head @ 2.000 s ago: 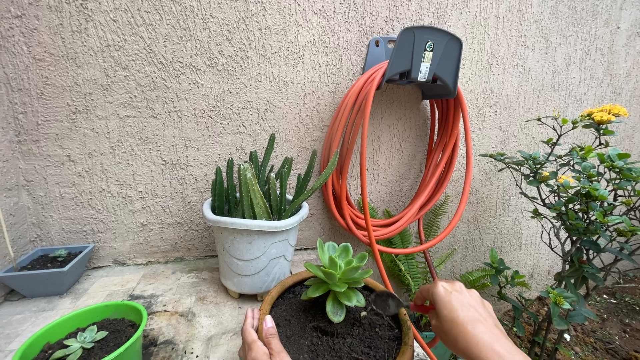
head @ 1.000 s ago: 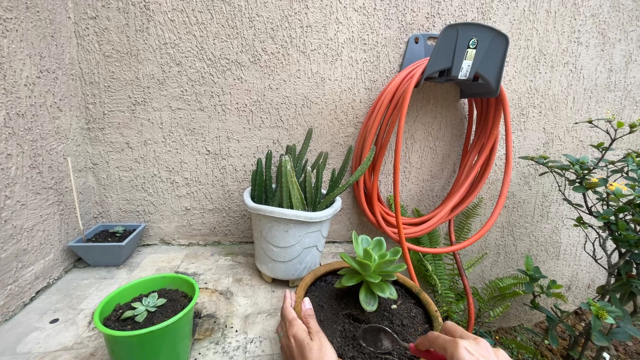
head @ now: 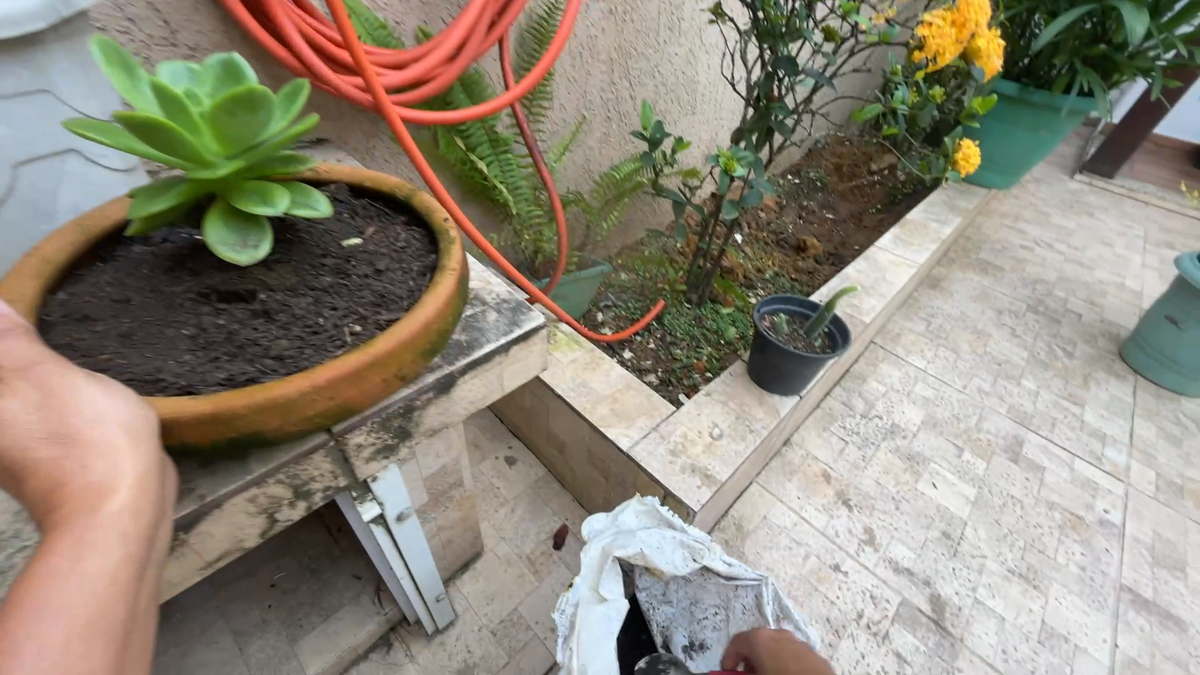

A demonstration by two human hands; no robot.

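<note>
A wide terracotta pot (head: 309, 394) of dark soil stands on the tiled bench, with a green rosette succulent (head: 211, 141) growing in it. My left hand (head: 75, 422) is at the pot's left rim; its fingers are cut off by the frame edge. Low in the view, my right hand (head: 773, 652) grips a small trowel with a red handle, its metal blade (head: 661, 664) at the mouth of a white plastic sack (head: 656, 544). What lies deep in the sack is mostly hidden.
The bench edge (head: 450, 375) is at left on a white metal bracket (head: 403, 544). An orange hose (head: 422, 187) hangs by the wall. A small black pot (head: 792, 347) sits on the tiled planter border. Green pots (head: 1031, 131) stand further right.
The view has swung right and down. My right hand with the trowel has left the soil in the terracotta pot and is now down at the white sack.
</note>
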